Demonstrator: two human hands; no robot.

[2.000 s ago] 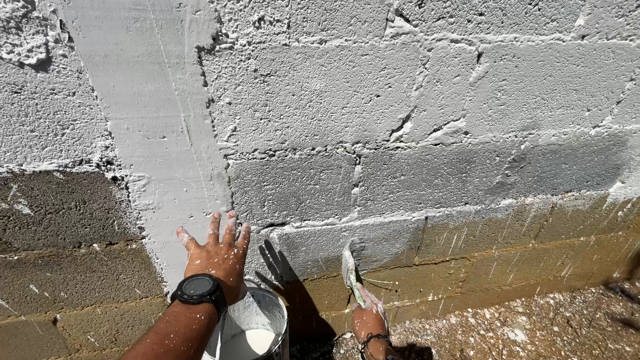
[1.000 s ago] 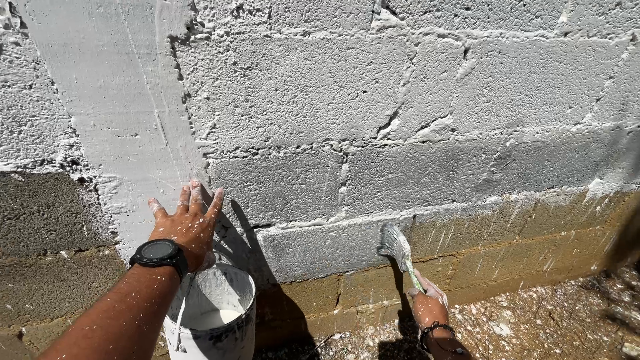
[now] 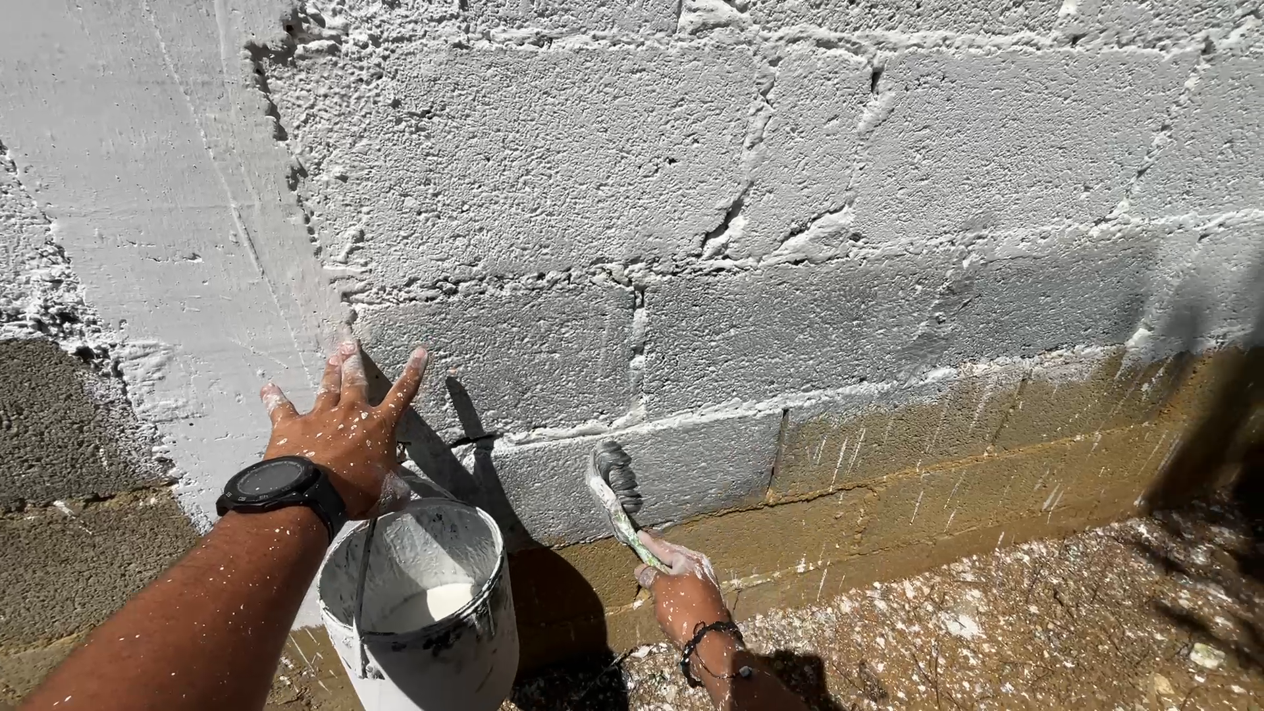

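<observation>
My left hand, spattered with white paint and wearing a black watch, is spread with fingers apart against the smooth white strip of the wall. Just below it hangs or stands a white bucket holding white paint; what supports it is hidden. In my right hand, with a dark bracelet at the wrist, is the handle of a paintbrush. Its paint-coated bristles touch a whitened block in the lower part of the concrete block wall.
Bare brown blocks with white drips run along the wall's lower right, and more bare blocks show at the left. Paint-spattered ground meets the wall's foot. Shadows fall below the bucket and at the far right.
The brush in my right hand has moved left along the low block from its right end, where it was one second ago. My left hand stays spread on the wall.
</observation>
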